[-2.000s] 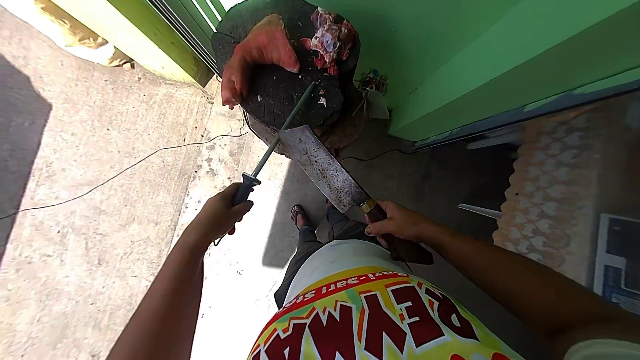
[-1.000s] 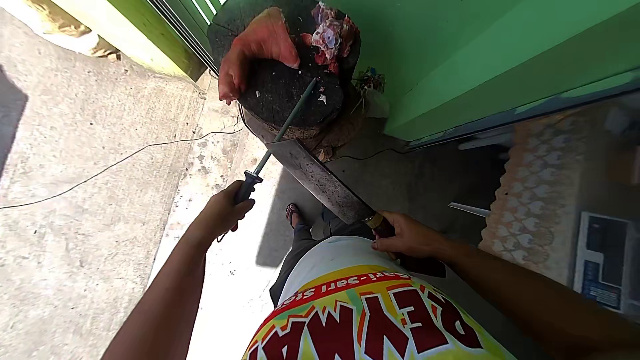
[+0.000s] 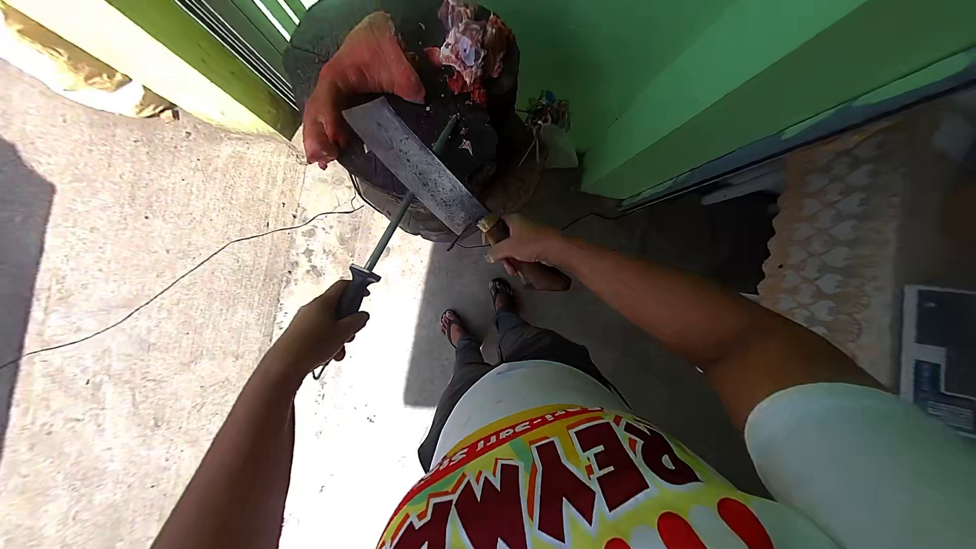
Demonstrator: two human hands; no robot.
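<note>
My left hand [image 3: 324, 324] grips the dark handle of a sharpening steel [image 3: 393, 225], whose rod slants up and right to the chopping block. My right hand [image 3: 526, 244] holds a cleaver [image 3: 415, 168] by its wooden handle. The broad, speckled blade crosses over the rod, hiding part of it; whether they touch cannot be told. Beyond the blade, a pinkish piece of meat with skin [image 3: 366, 69] and a bony meat chunk [image 3: 473, 49] lie on the dark round chopping block [image 3: 473, 145].
A green wall [image 3: 648, 84] stands right of the block. A thin cable [image 3: 198, 263] runs over the concrete floor at left. My feet in sandals [image 3: 454, 328] are below the block. A patterned cloth [image 3: 823, 244] and a white-edged object [image 3: 938, 358] are at right.
My right hand has moved the cleaver up and away from my body, so its blade now crosses farther along the steel. My left hand keeps its grip on the steel.
</note>
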